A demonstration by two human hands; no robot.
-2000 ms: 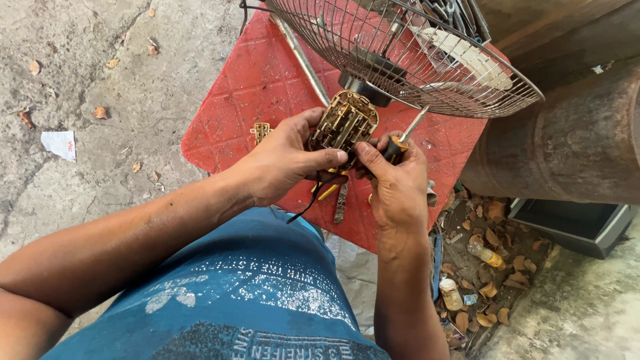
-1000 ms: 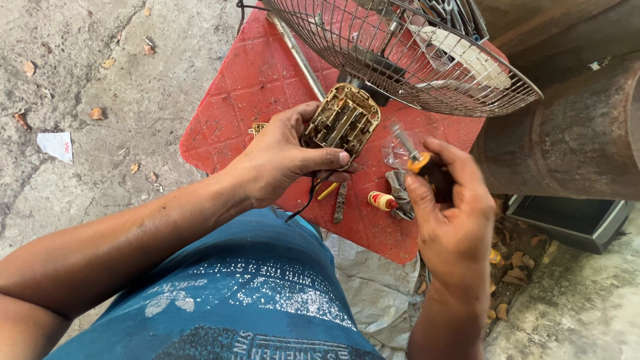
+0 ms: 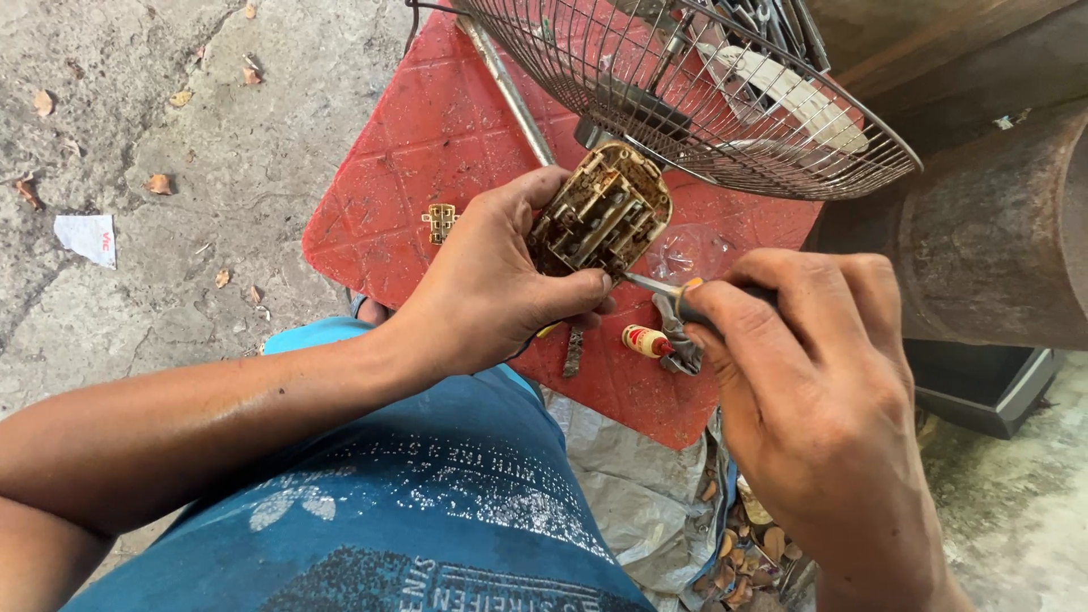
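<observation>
My left hand (image 3: 510,263) grips the open, dirty switch housing (image 3: 608,208) of an electric fan, its inner metal strips facing up. In my right hand (image 3: 807,357) is a screwdriver (image 3: 659,285) with a dark and orange handle. Its tip meets the lower edge of the housing, close to my left thumb; exact contact is hard to tell. Behind the housing the wire fan guard (image 3: 722,102) leans over the red table (image 3: 391,170). A small brass-coloured slotted part (image 3: 440,223) lies left of my left hand.
A small bottle with a red cap (image 3: 646,341) lies beside a grey crumpled cloth (image 3: 677,336). Also on the table are a metal tube (image 3: 510,93), a worn metal strip (image 3: 573,353) and clear plastic (image 3: 688,253). Tools (image 3: 773,25) sit at the back; a rusty drum (image 3: 977,221) stands right.
My right hand first drew away from the housing with the screwdriver, then brought its tip back to the lower edge. My left hand has kept hold of the housing.
</observation>
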